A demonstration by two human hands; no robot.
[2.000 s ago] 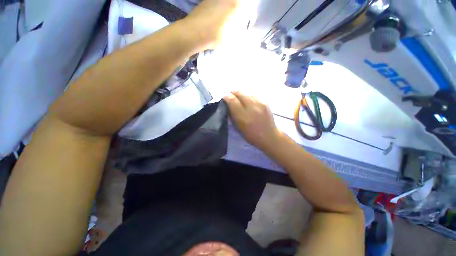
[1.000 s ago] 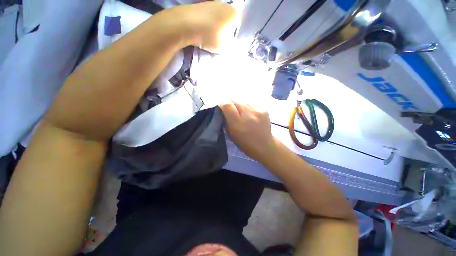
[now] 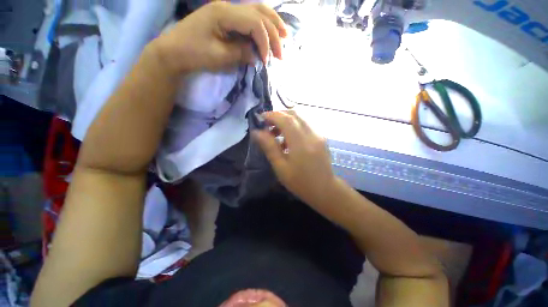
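The dark grey garment (image 3: 231, 174) with a pale facing band (image 3: 204, 147) hangs over the table's front edge at centre left. My left hand (image 3: 231, 36) is above it, fingers bent down, pinching the top of its seam edge. My right hand (image 3: 294, 147) pinches the same edge lower down between thumb and fingers. The cloth lies left of the presser foot area (image 3: 354, 12), apart from it. Glare washes out the bed near the needle. Part of the cloth is hidden behind my left forearm.
Scissors (image 3: 447, 114) with orange and green-black handles lie on the white machine bed right of my right hand. A blue-grey attachment (image 3: 386, 39) stands beside the needle area. The ruler scale (image 3: 420, 175) runs along the front edge. Red baskets (image 3: 57, 174) with pale pieces stand low at both sides.
The view has shifted left. The garment has come away from the needle area to the left. My left hand has come out of the glare and now grips the edge above my right hand.
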